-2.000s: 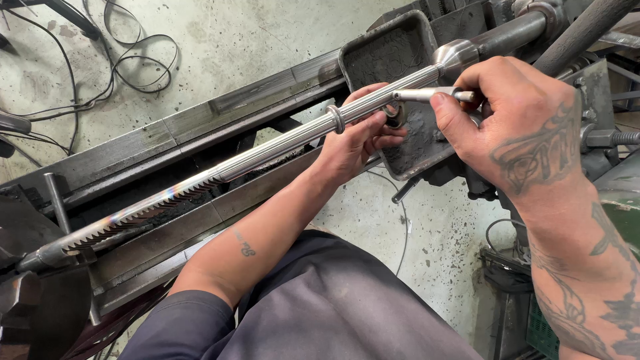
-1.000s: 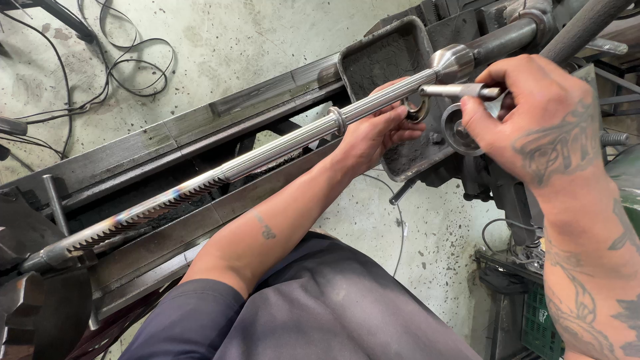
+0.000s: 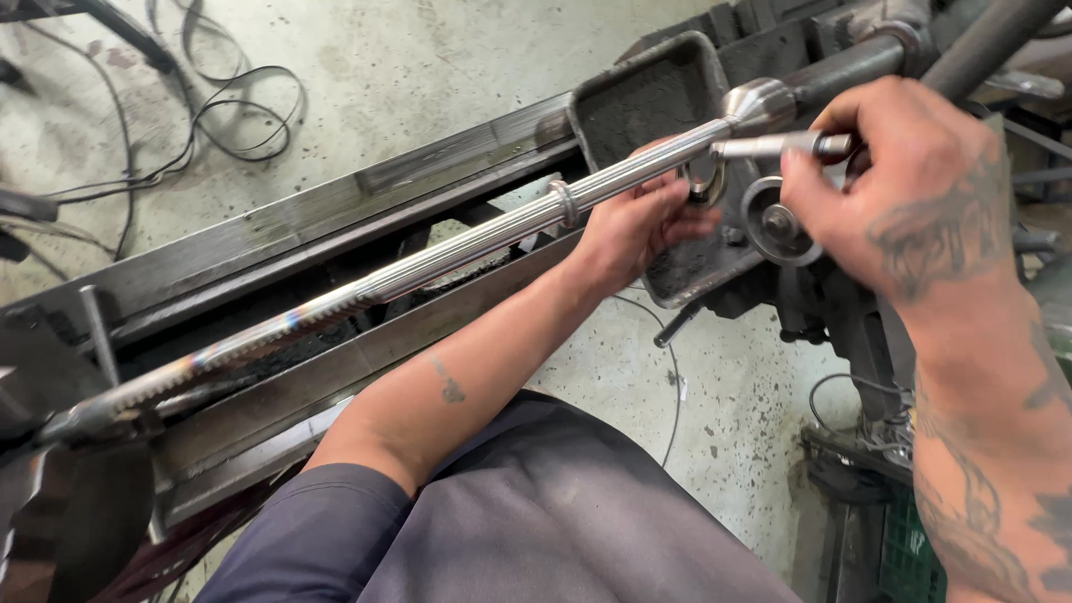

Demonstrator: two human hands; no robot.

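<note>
A toothed, splined metal rack bar [image 3: 469, 244] lies slantwise across the view, with a ring [image 3: 563, 203] around it and a tapered metal piece [image 3: 760, 102] at its right end. My right hand [image 3: 909, 188] pinches the silvery barrel of what looks like an outside micrometer [image 3: 762, 148], close to the bar's right part. Its curved frame shows just below the bar. Beneath and behind the bar, my left hand [image 3: 636, 222] has its fingers against that frame; they are blurred and partly hidden by the bar.
A machine bed with long metal rails [image 3: 293, 201] runs under the bar. A dirty metal tray [image 3: 670, 297] sits beneath its right part, beside a round handwheel [image 3: 783, 222]. Black cables [image 3: 201, 126] lie on the floor at upper left. A green crate [image 3: 913, 544] stands lower right.
My right hand has shifted slightly right since the first frame, uncovering the handwheel. The micrometer remains near the bar's right part, between my hands.
</note>
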